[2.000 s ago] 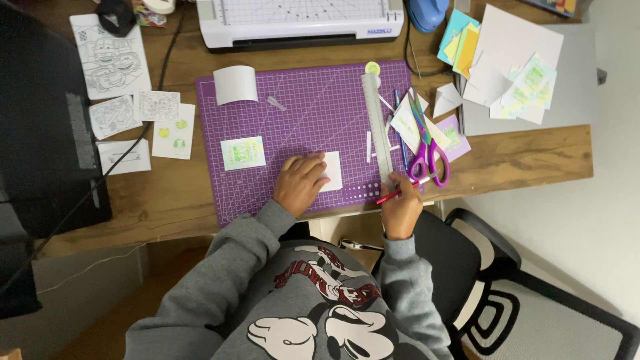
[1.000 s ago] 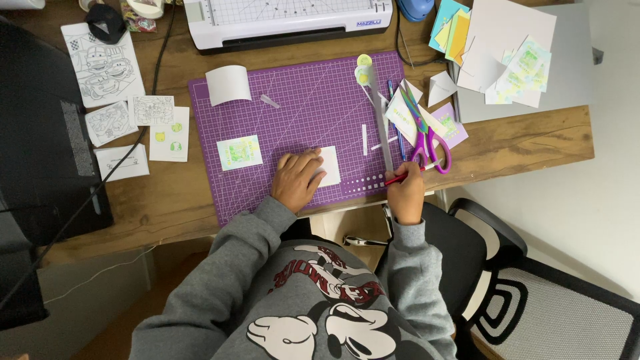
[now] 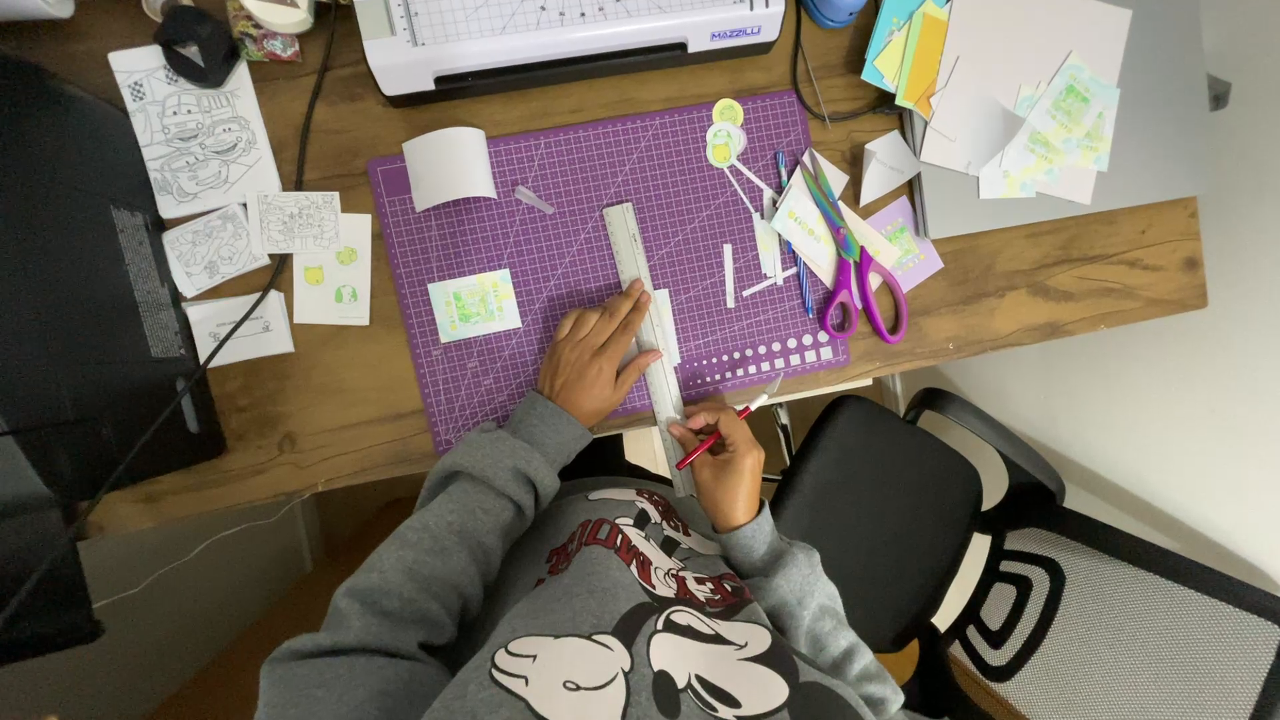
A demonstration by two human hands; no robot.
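Observation:
A ruler (image 3: 628, 240) lies slanted over a small white paper piece (image 3: 669, 315) on the purple cutting mat (image 3: 590, 170). My left hand (image 3: 595, 355) rests on both, fingertips pressing the ruler. My right hand (image 3: 722, 460) holds a red craft knife (image 3: 712, 440), its blade pointing up and right, with thumb and finger at the ruler's lower end. A green-printed card (image 3: 475, 305) is left of my left hand. A curled white sheet (image 3: 449, 169) lies above that card. Purple-handled scissors (image 3: 850, 260) lie on papers at the mat's right edge.
White paper strips (image 3: 728, 276) and round stickers (image 3: 724, 145) lie on the mat's right part. Behind it stands a white paper trimmer or laminator (image 3: 570, 45). Coloring pages (image 3: 195, 130) and a black cable (image 3: 305, 125) are at left, a laptop-like grey panel (image 3: 1060, 205) at right, a chair (image 3: 880, 520) below.
The ruler has moved left from the mat's right side onto the white paper piece. My right hand has come left with it, still holding the red knife; my left fingers now press on the ruler.

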